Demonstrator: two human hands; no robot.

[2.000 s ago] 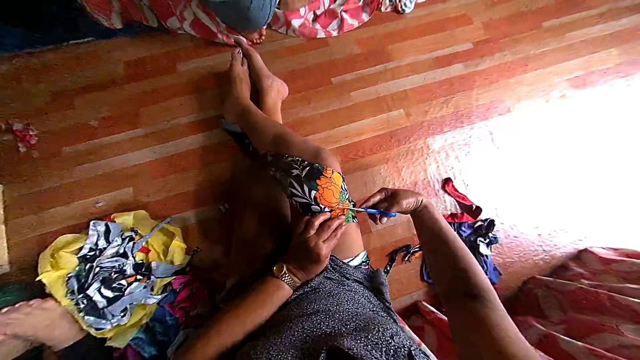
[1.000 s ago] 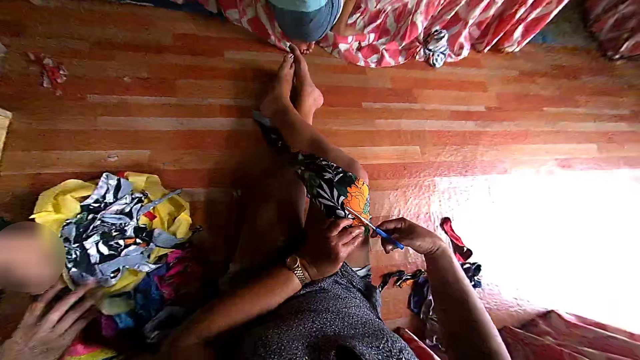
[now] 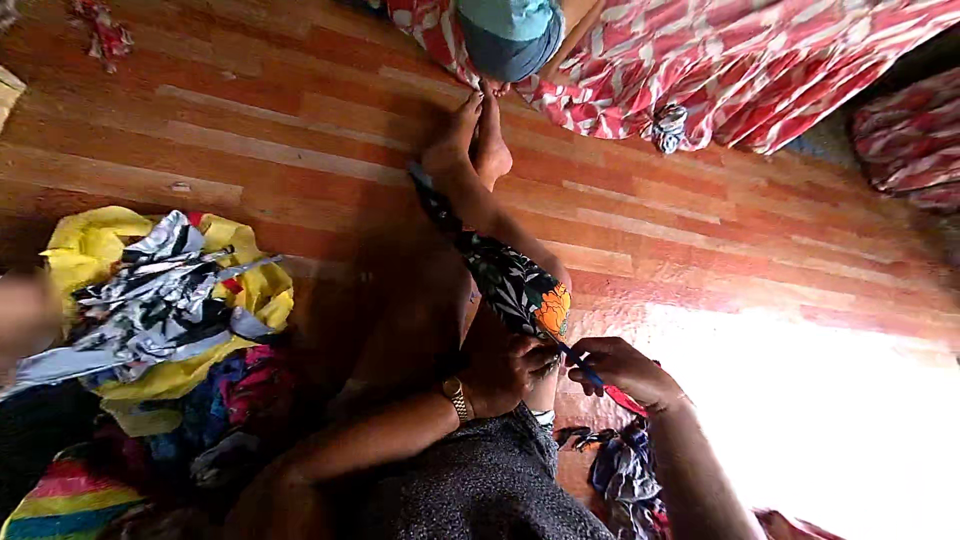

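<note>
Black cloth printed with leaves and an orange flower [image 3: 517, 289] lies along my bent leg. My left hand [image 3: 517, 371], with a gold-coloured watch [image 3: 456, 399] on the wrist, pinches the lower edge of this cloth over my thigh. In my right hand [image 3: 622, 367] are scissors with blue handles [image 3: 586, 369]. Their blades point up and left to the cloth edge below the orange flower, close to my left fingertips. How far the blades are apart cannot be made out.
At the left, black-and-white cloth strips [image 3: 161, 300] lie on yellow cloth [image 3: 90, 244], beside other coloured fabric. Dark and red cloth scraps [image 3: 626, 465] are near my right forearm. A person in blue shorts [image 3: 514, 37] sits ahead by a red-and-white patterned cloth [image 3: 600, 97].
The other person's hand, seen over the cloth pile's lower left a second ago, no longer shows there. Both my hands stay at the lower edge of the floral cloth.
</note>
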